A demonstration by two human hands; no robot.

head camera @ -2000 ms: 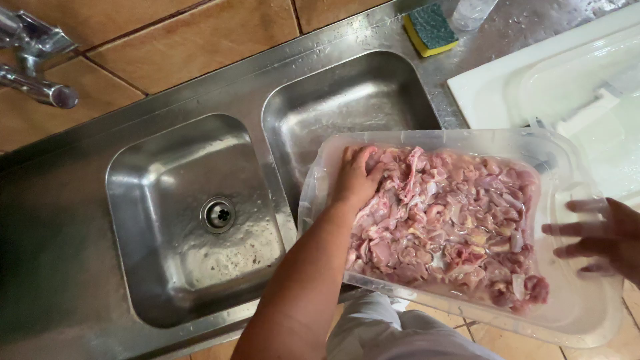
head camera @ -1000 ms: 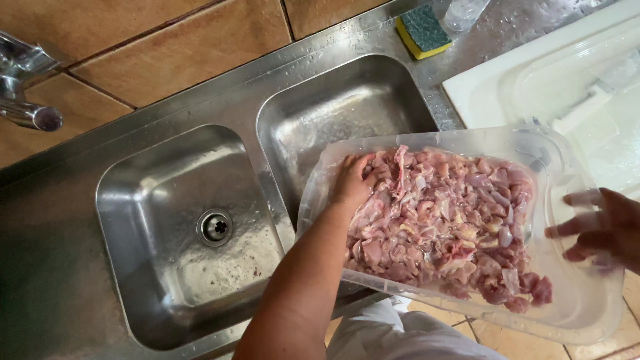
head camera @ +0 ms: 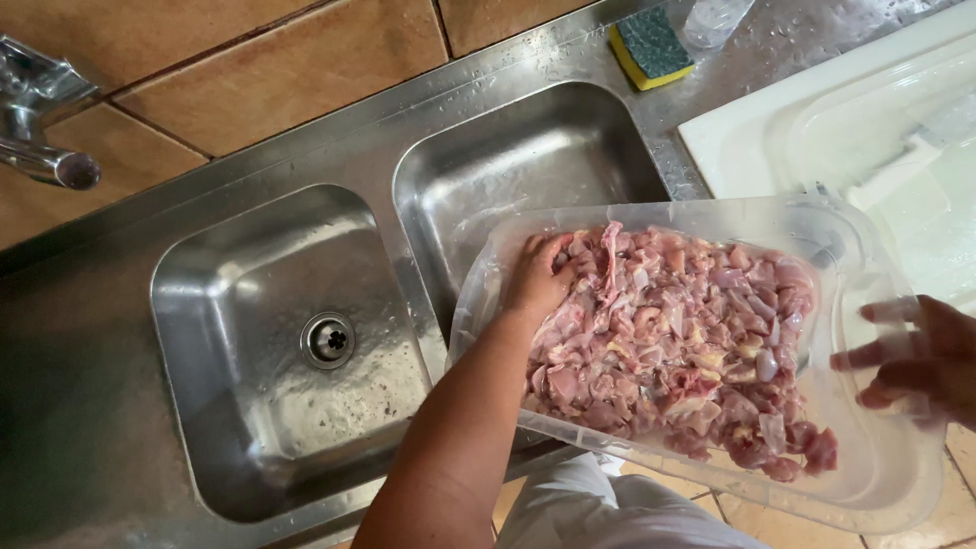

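A translucent plastic tub (head camera: 862,488) full of raw, cut-up meat pieces (head camera: 671,335) lies tilted over the right sink bowl and the front edge of the sink. My left hand (head camera: 541,274) is inside the tub at its left end, fingers curled against the meat; whether they grip a piece cannot be told. At the right end, my right hand (head camera: 915,358) has its fingers spread, partly seen through or against the tub's wall and slightly blurred. Some pieces lie apart from the mass near the tub's lower right.
The left steel sink bowl (head camera: 267,274) has a drain (head camera: 328,341). A chrome tap (head camera: 53,156) juts in at upper left. Behind the right sink bowl (head camera: 518,168) sit a sponge (head camera: 650,47) and a clear plastic item (head camera: 713,21). A white board (head camera: 705,145) bears another translucent container (head camera: 823,114).
Inside the tub, the meat has shifted a little under my left hand, and a pinkish strip now stands up near its fingers. My right hand remains at the tub's right end.
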